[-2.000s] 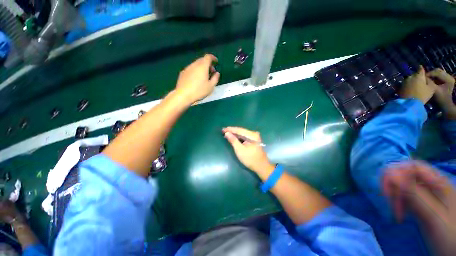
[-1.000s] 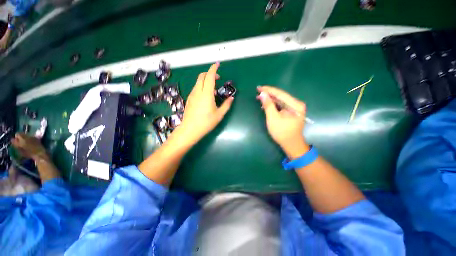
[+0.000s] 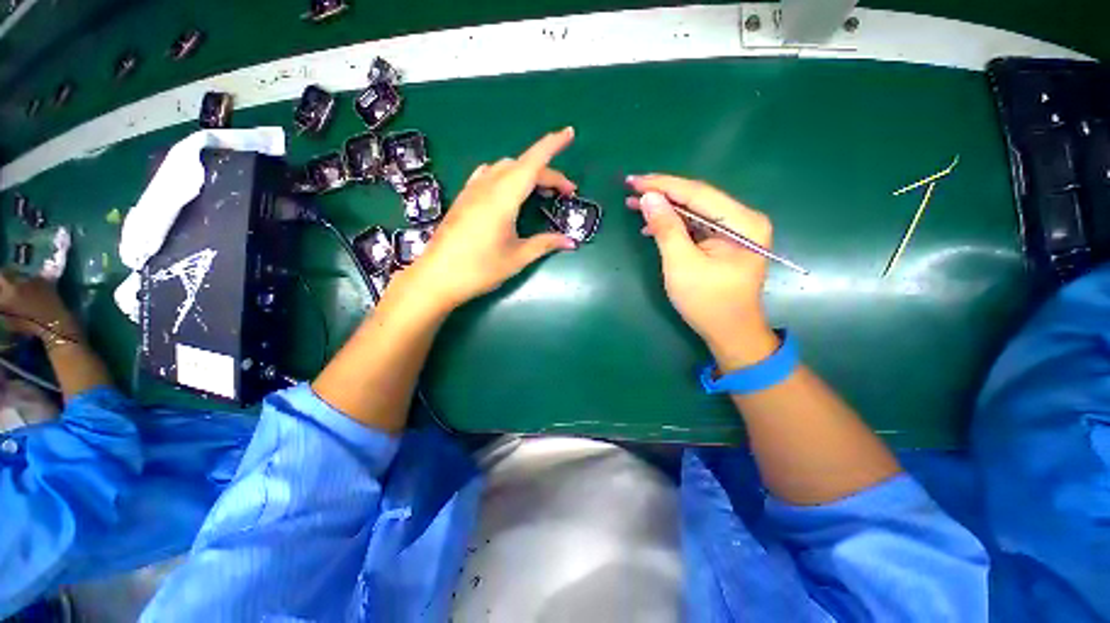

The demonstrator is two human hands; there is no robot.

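Observation:
A small dark square watch case with a shiny rim is at the fingertips of my left hand, held between the thumb and fingers with the index finger stretched out above it. My right hand holds a thin silver pen-length tool, its shaft end pointing down to the right; the end near the fingertips is hidden. The tool and the case are apart. Several similar cases lie clustered on the green mat left of my left hand.
A black box with a white cloth and a cord is at left. Thin yellow sticks lie at right, beside a black tray. A white rail crosses behind. People in blue sit on both sides.
My left hand has come back from beyond the rail and now has a case at its fingertips. The view has shifted; the neighbour's hands at right have left the picture.

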